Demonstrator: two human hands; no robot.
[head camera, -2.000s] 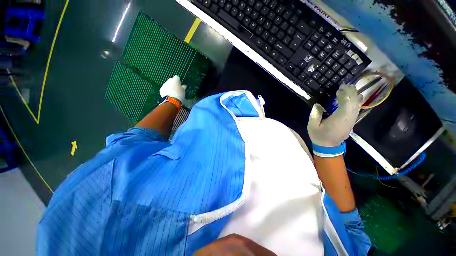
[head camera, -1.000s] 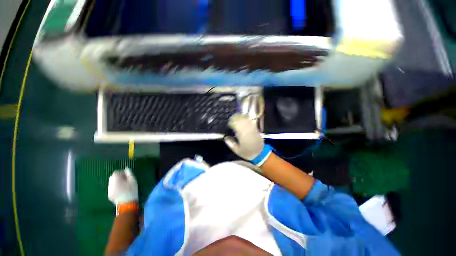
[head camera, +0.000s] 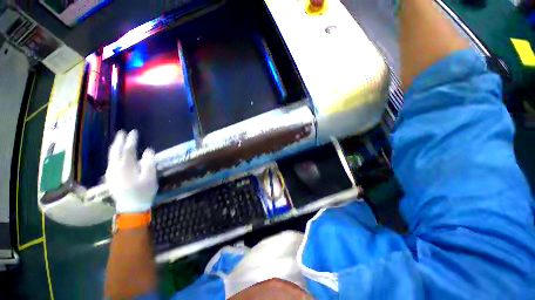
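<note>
My left hand (head camera: 130, 176), in a white glove with an orange wrist band, is at the left front edge of the inspection machine (head camera: 346, 76). Its fingers are apart and it holds nothing that I can see. My right arm reaches up past the machine's right side, and my right hand is cut off by the top edge of the picture. The machine's dark bay (head camera: 229, 76) has silver rails across it, with red and blue light at the left. I see no board in the bay.
Below the machine are the keyboard (head camera: 205, 215), a mouse (head camera: 307, 171) on a dark pad and a pale loop of cable (head camera: 273, 184) between them. A red knob (head camera: 315, 6) sits on the housing's right top. A green label (head camera: 53, 171) is on the left housing.
My left hand has come up from low at the left to the machine's front edge. My right hand has left the keyboard area and gone out of the picture. The view has shifted to the bay.
</note>
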